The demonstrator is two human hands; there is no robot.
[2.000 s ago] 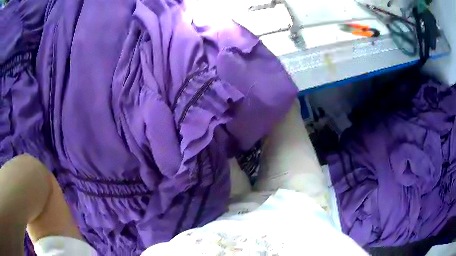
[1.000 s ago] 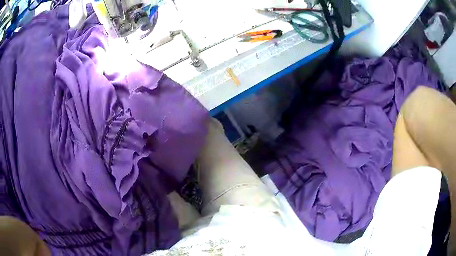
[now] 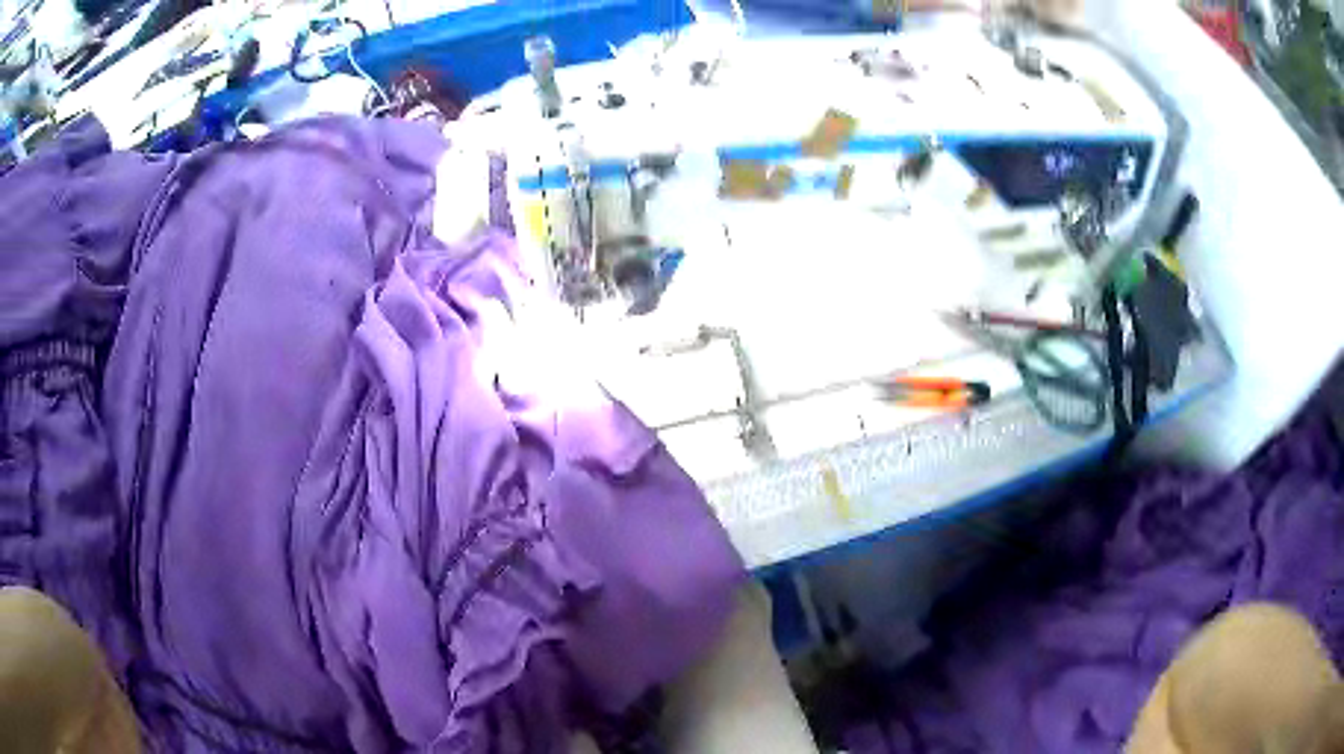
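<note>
A purple garment (image 3: 251, 339) lies in loose folds over the sewing machine's left side and the lap. Its darker gathered bands (image 3: 494, 567) and wavy ruffle show near the lap. A flat purple part hangs over the table's front edge. The cloth by the needle area is washed out by bright light. The presser foot and needle area (image 3: 582, 280) is blurred. My bent left arm (image 3: 52, 678) shows at the bottom left, my bent right arm (image 3: 1238, 685) at the bottom right. Both my hands are outside the picture.
Orange and black snips (image 3: 936, 390), green-handled scissors (image 3: 1064, 380) and a thin reddish stick (image 3: 1032, 321) lie on the machine table (image 3: 781, 508). More purple cloth (image 3: 1032, 648) is heaped at the lower right. Brown scraps (image 3: 755, 180) sit on the machine head.
The view has tilted up, and more of the machine head and table shows. The right arm has come into view at the right since the earliest frame. The garment lies much the same.
</note>
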